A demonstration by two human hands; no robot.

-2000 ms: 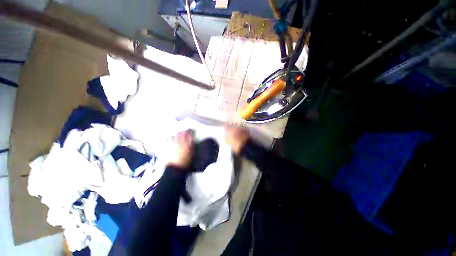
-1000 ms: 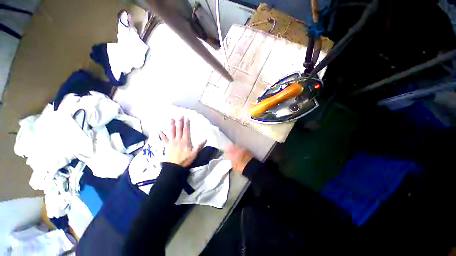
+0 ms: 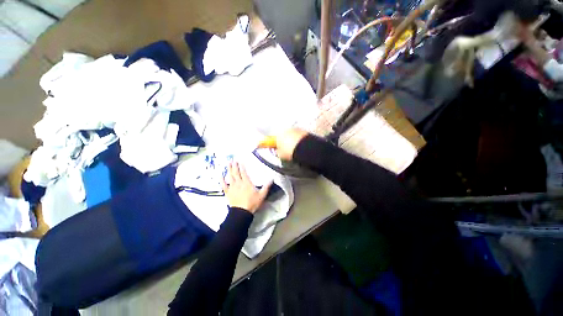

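Note:
A white garment piece with blue marks and dark trim (image 3: 200,170) lies over the right end of the padded board (image 3: 80,259), joined by a navy piece (image 3: 154,222) wrapped around the board. My left hand (image 3: 244,190) lies flat on the white piece with fingers spread. My right hand (image 3: 289,144) is closed around the orange handle of the steam iron (image 3: 267,142), at the upper right edge of the white piece. Most of the iron is hidden by my hand and sleeve, and its soleplate is hard to make out.
A crumpled white and navy garment pile (image 3: 117,105) with a light-blue item (image 3: 97,184) lies behind the board. A smooth white layer (image 3: 265,92) is to its right. The pale iron rest (image 3: 383,142) is at the right, with hose and cables (image 3: 376,68) above. Pale cloth lies far left.
My right hand has moved from the white garment to the iron, which has left its rest and is now beside the garment. My left hand stays on the white piece. The view has shifted, showing more board.

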